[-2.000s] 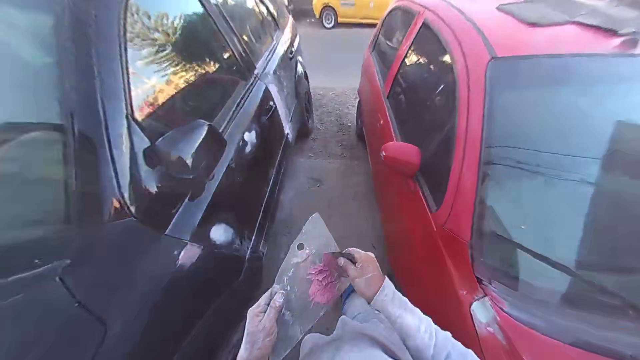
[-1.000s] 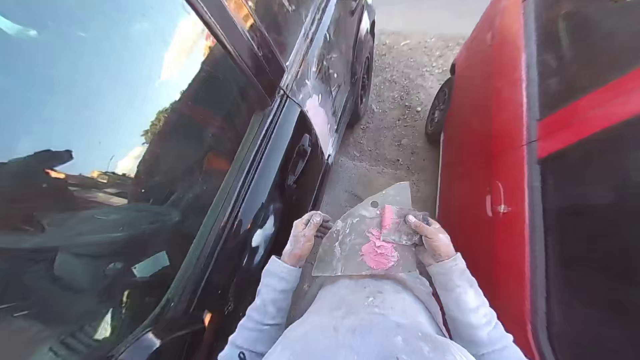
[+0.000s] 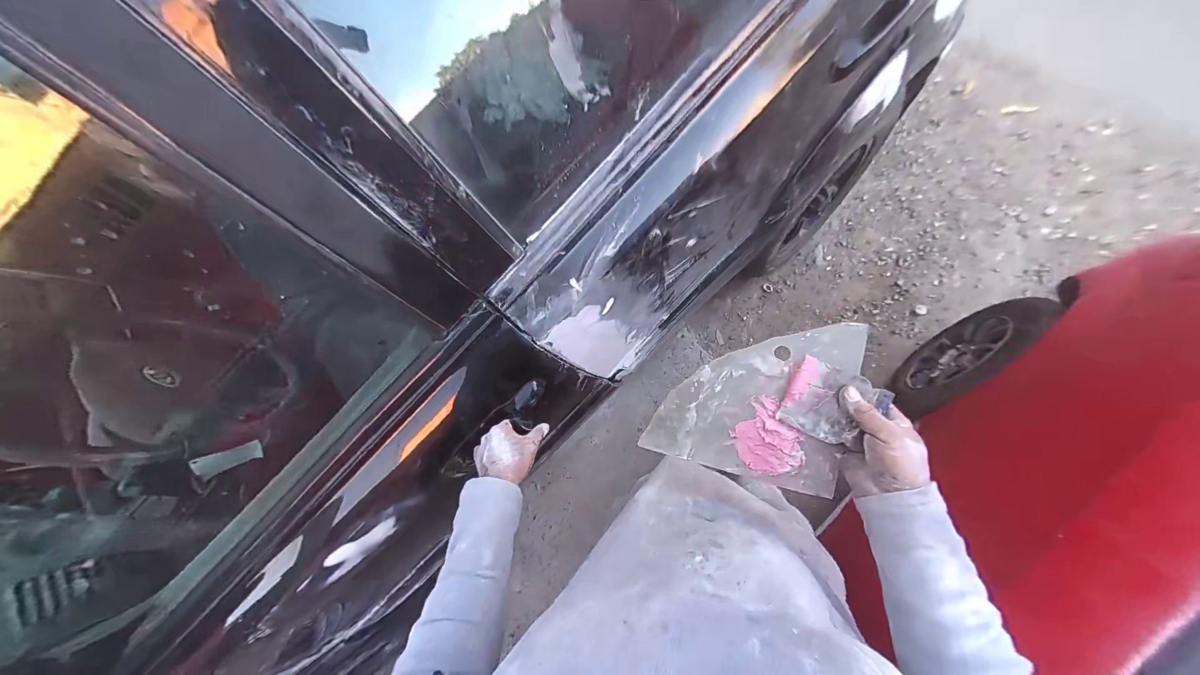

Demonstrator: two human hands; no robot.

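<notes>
My right hand (image 3: 891, 450) holds a putty spreader (image 3: 817, 412) and, by its right edge, a flat mixing board (image 3: 698, 408) with a round hole near its top. Pink body filler (image 3: 769, 441) lies on the board and reaches the spreader. On the left, my left hand (image 3: 507, 452) is at the front door handle (image 3: 528, 398) of the black car, its fingers curled and partly hidden, so its hold on the handle cannot be told. A dried pink filler patch (image 3: 591, 339) shows on the rear door, just beyond the door seam.
The black car's front window (image 3: 187, 328) fills the left side. A red car (image 3: 1069, 450) with its wheel (image 3: 975, 352) stands close on the right. Between the cars runs a narrow strip of gravelly ground (image 3: 937, 216). Pale patches (image 3: 361, 547) mark the black front door.
My left hand has let go of the mixing board and moved left to the black car's door handle. The board is now in my right hand with the spreader. The view has turned toward the black car.
</notes>
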